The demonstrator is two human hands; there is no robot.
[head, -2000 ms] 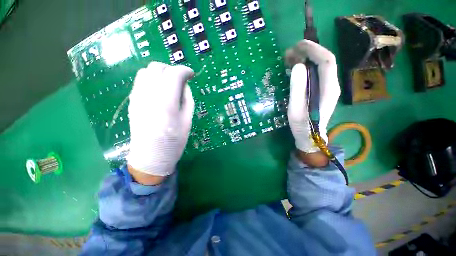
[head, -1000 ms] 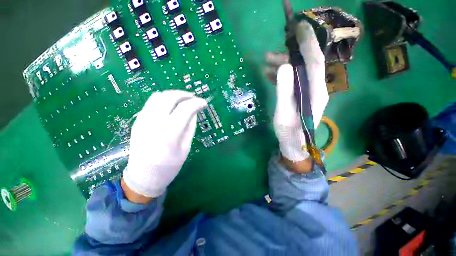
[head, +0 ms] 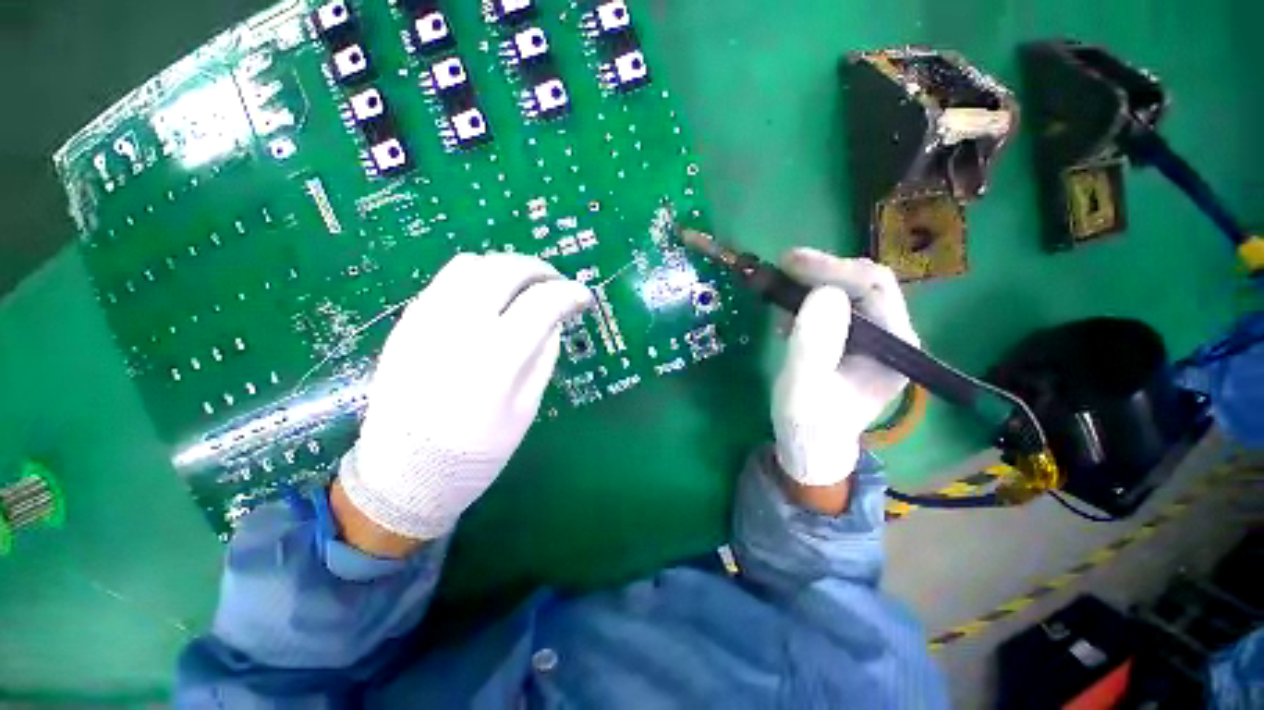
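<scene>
The large green circuit board (head: 485, 194) lies tilted on the green mat, with rows of black power transistors (head: 446, 72) on it. My left hand (head: 464, 382), in a white glove, is over the board's lower middle. Its thumb and forefinger pinch thin solder wire (head: 621, 266), whose end points right; the wire also trails left behind the hand. My right hand (head: 841, 375), in a white glove, holds the soldering iron (head: 790, 294) right of the board. The iron's tip points up-left, over the board's right part near the wire's end; contact cannot be told.
Two dark iron stands (head: 929, 132) with tan sponges (head: 919, 236) are at the upper right. A yellow tape roll (head: 904, 419) is partly behind my right hand. A black round container (head: 1095, 402) is at the right. The solder spool (head: 28, 506) is at the left edge. A blue sleeve (head: 1231, 382) shows far right.
The iron has swung from upright to slanting, with its tip now over the board's right side. My right hand has moved down. The view has shifted, and my left hand's pinch is further down the board.
</scene>
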